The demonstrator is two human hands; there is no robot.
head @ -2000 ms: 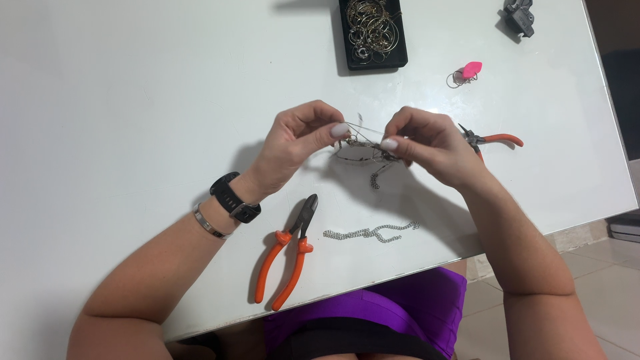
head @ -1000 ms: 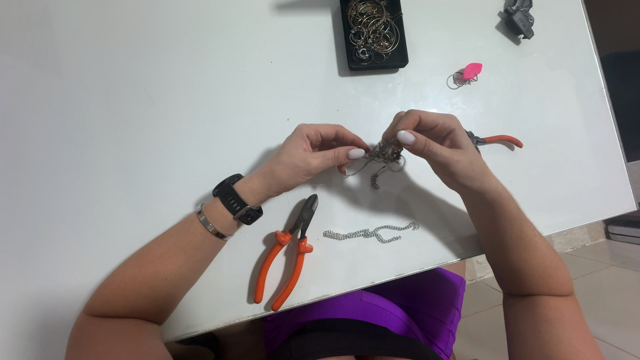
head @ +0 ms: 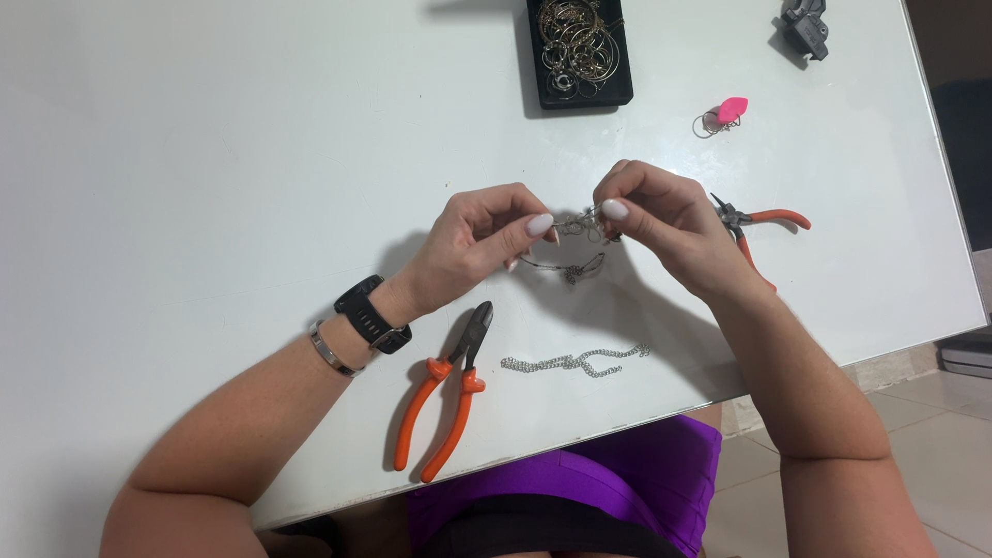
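A tangle of thin metal jewelry chains (head: 575,226) is held above the white table between my two hands. My left hand (head: 488,236) pinches its left side between thumb and fingers, and a dark strand with a small cluster hangs just below. Thumb and fingers of my right hand (head: 659,221) pinch the right side. Nearer the table's front edge lies a silver chain (head: 573,362). Diagonal cutting pliers with orange handles (head: 457,384) rest left of that chain, jaws pointing away from me. Small orange-handled pliers (head: 736,219) lie beside my right wrist, partly hidden by it.
A black box (head: 587,99) full of rings and hoops stands at the back. To its right are a pink piece with metal rings (head: 731,111) and a dark grey plastic object (head: 806,31). The table's front edge (head: 620,428) runs close to my body.
My hands have drawn slightly apart compared with one second ago, and the tangle is stretched between them. The pliers and the loose silver chain have not moved.
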